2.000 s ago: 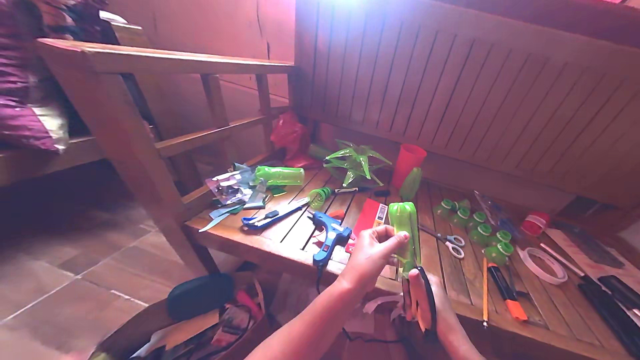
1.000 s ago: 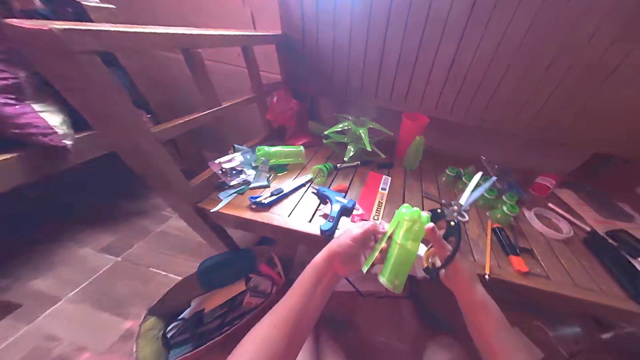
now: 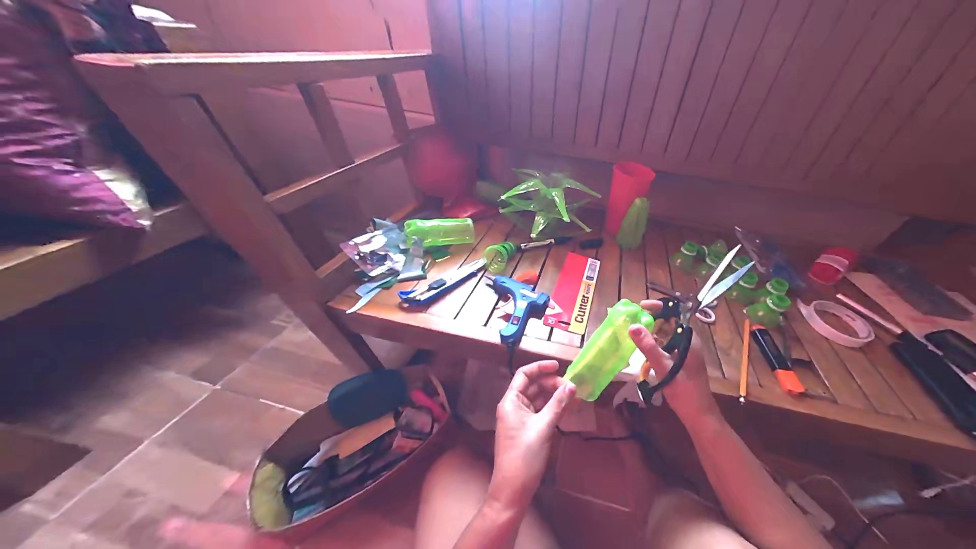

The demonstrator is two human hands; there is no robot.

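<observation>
A cut green plastic bottle piece [image 3: 608, 354] is tilted between my hands, in front of the slatted wooden bench. My left hand [image 3: 530, 415] pinches its lower left edge between thumb and fingers. My right hand [image 3: 679, 370] holds black-handled scissors [image 3: 717, 278], blades spread and pointing up and away, while its thumb and finger also touch the upper end of the bottle piece. Behind them lie a red cutter package [image 3: 572, 293] and a blue hot glue gun [image 3: 524, 305]. Part of the scissors' handles is hidden by my right fingers.
On the bench stand a green plastic star-leaved shape [image 3: 550, 200], a red cup [image 3: 628, 194] and several green bottle necks [image 3: 766, 305]. A blue cutter knife [image 3: 442, 286], a tape roll [image 3: 836, 324] and an orange-black marker [image 3: 778, 360] lie about. A filled basket [image 3: 347, 457] is below left.
The bottle piece has turned from nearly upright to a slant. My left hand has moved down to its lower edge. The scissors, pointing down two seconds ago, now point up.
</observation>
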